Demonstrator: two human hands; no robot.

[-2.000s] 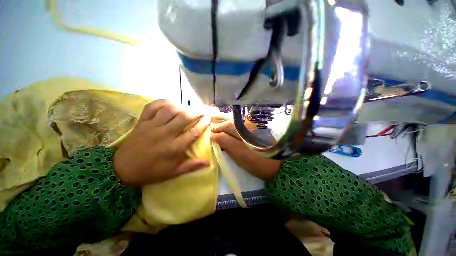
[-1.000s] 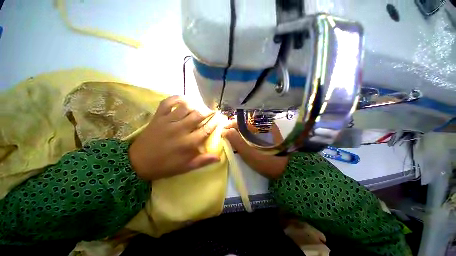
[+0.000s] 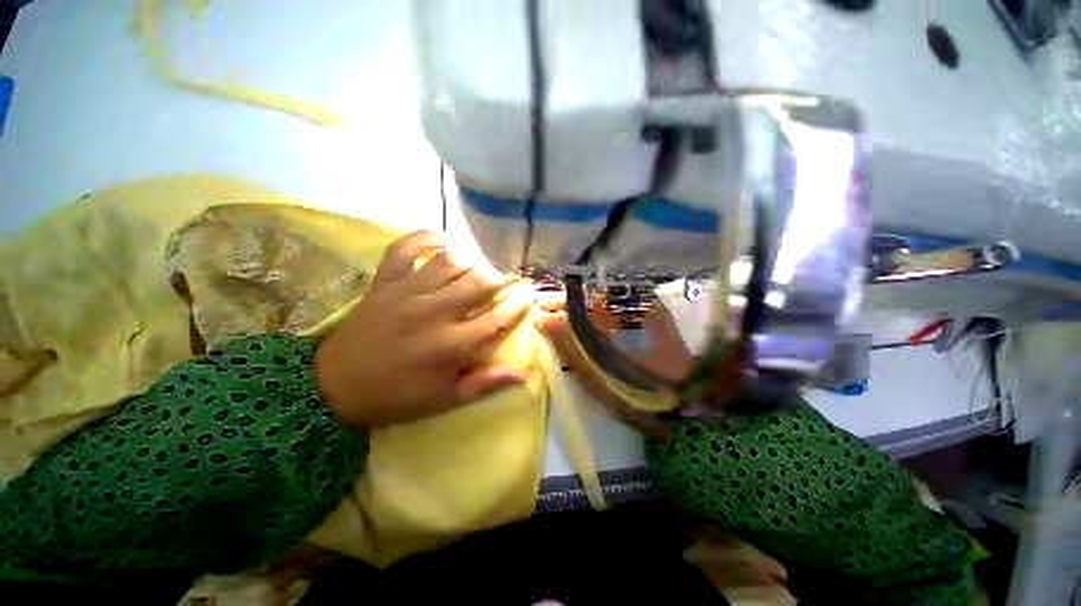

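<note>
The pale yellow cloth (image 3: 456,479) runs from the left side of the table to the lit needle area and hangs over the front edge. A tan-gold patch (image 3: 255,284) shows in it. My left hand (image 3: 415,337) lies over the cloth left of the needle, fingers close together and gripping it. My right hand (image 3: 658,337) is right of the needle, largely hidden behind the chrome guard (image 3: 812,225); its fingertips reach the cloth in glare, and their grip is unclear. A narrow yellow strip (image 3: 575,438) hangs between the hands. The needle is lost in glare under the machine head (image 3: 593,130).
Another yellow strip (image 3: 249,95) lies on the table at upper left. The blue snips (image 3: 851,387) are mostly hidden behind the guard. A marked measuring band (image 3: 611,488) runs along the front edge. Loose threads (image 3: 986,355) hang at right.
The machine head and guard appear lower in view, and the guard now covers more of my right hand and the snips. My hands keep nearly the same place on the cloth.
</note>
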